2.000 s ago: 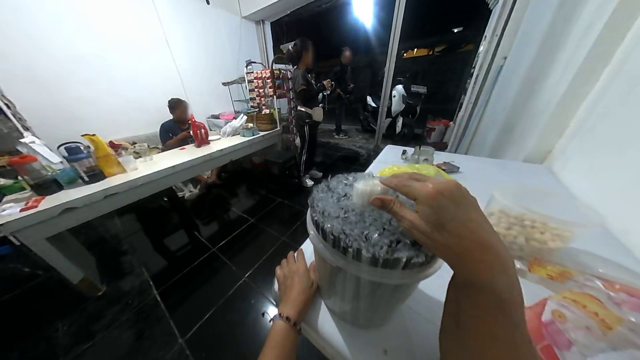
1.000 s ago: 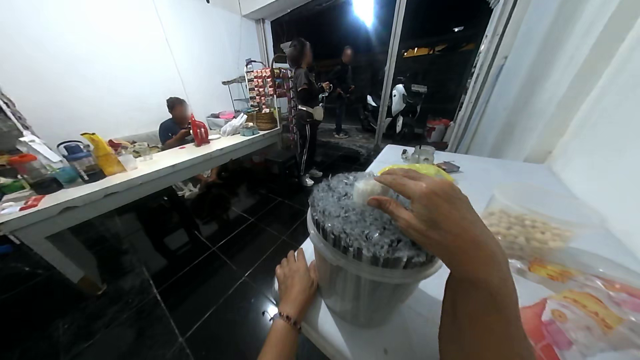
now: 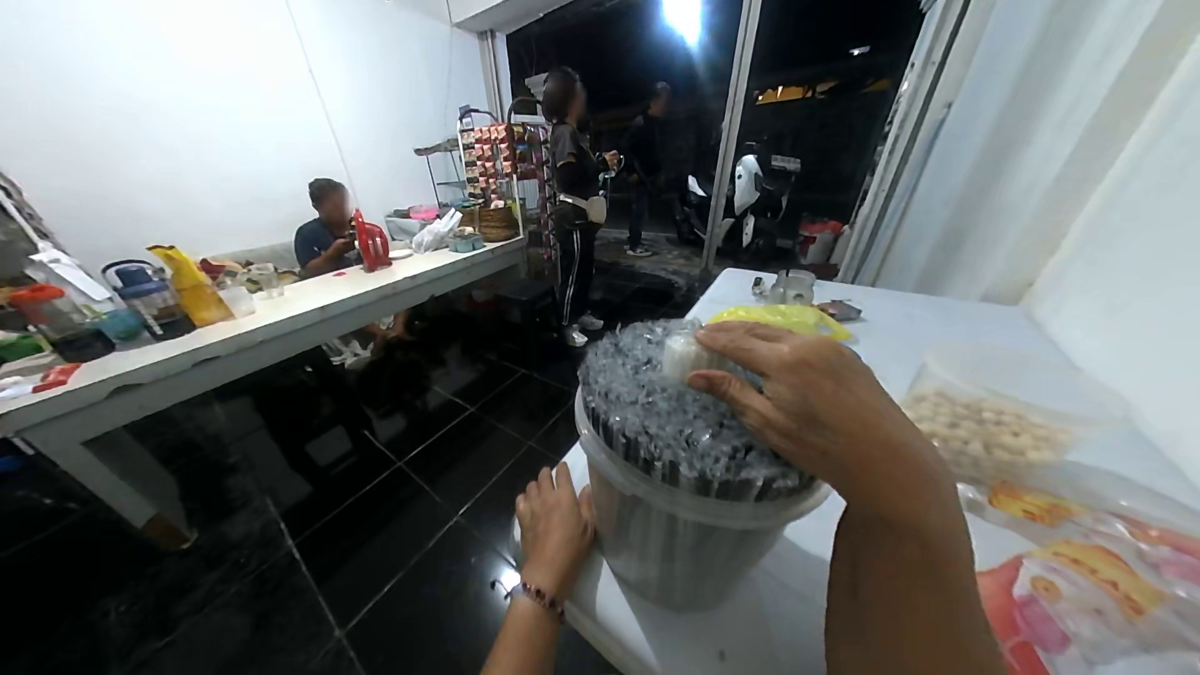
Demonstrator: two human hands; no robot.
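Note:
A translucent plastic bucket (image 3: 689,544) stands at the edge of a white table, packed with thin upright sticks or straws in clear wrappers (image 3: 647,403). My right hand (image 3: 797,394) reaches over its top, with thumb and fingers around a small whitish, translucent object (image 3: 689,354) that rests on the wrapped ends; what it is I cannot tell. Low on the bucket's left side is my left hand (image 3: 553,520), its fingers at the table edge and against or close beside the bucket wall. Nothing shows in that hand.
Right on the white table (image 3: 937,328) are a container of pale round pieces (image 3: 989,422) and printed plastic packaging (image 3: 1078,581). Behind the bucket lie a yellow bag (image 3: 783,321) and a glass jar (image 3: 792,286). Across the dark floor, a long counter (image 3: 281,314) holds jugs; people are beyond.

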